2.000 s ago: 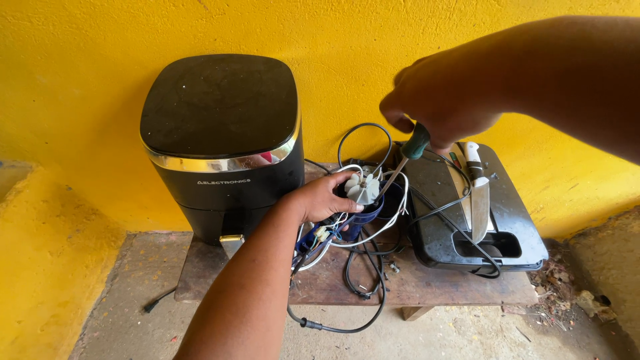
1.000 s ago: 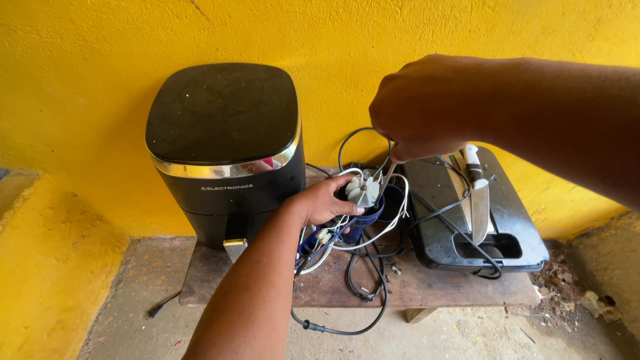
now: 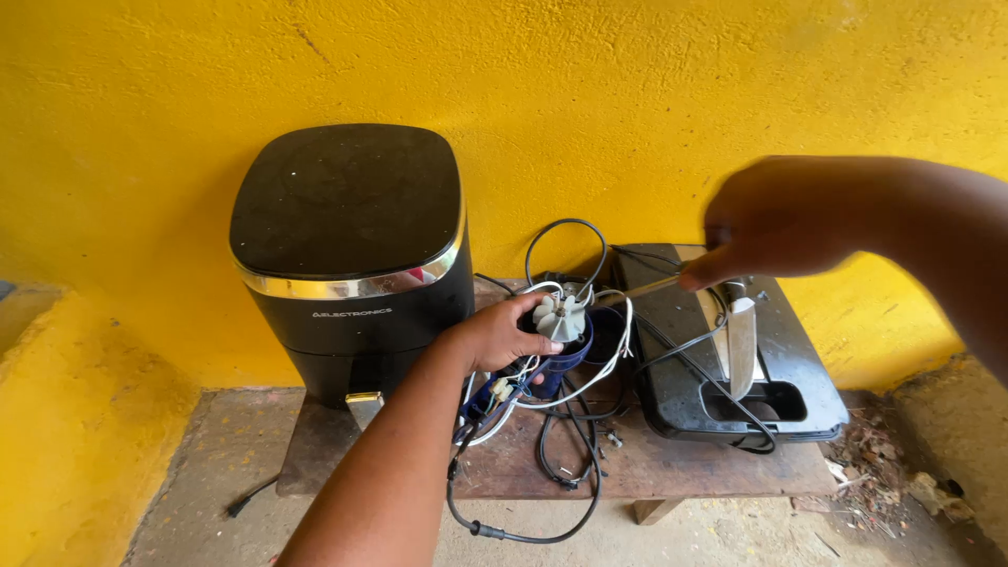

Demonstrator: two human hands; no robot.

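Note:
My left hand (image 3: 504, 335) grips a blue plastic motor housing (image 3: 565, 362) by its upper edge, thumb and fingers around a pale plastic fan wheel (image 3: 560, 318) on top. White cables and small wires with a connector (image 3: 501, 388) hang at its side. Blurred by motion, my right hand (image 3: 756, 228) is closed on a screwdriver, whose shaft (image 3: 642, 290) points left and down toward the far side of the housing. The handle is hidden in the fist, and whether the tip touches anything cannot be told.
A black air fryer (image 3: 346, 205) stands left on the wooden bench (image 3: 654, 472). At right lies a black appliance (image 3: 787, 339) with a knife (image 3: 742, 346) on it. Black cords (image 3: 587, 528) loop over the bench's front edge. Small screws or bits (image 3: 613, 438) lie near them. A yellow wall rises behind.
My right hand has moved right from above the housing, and the screwdriver, steep two seconds ago, now slants much flatter. My left hand keeps its hold on the housing.

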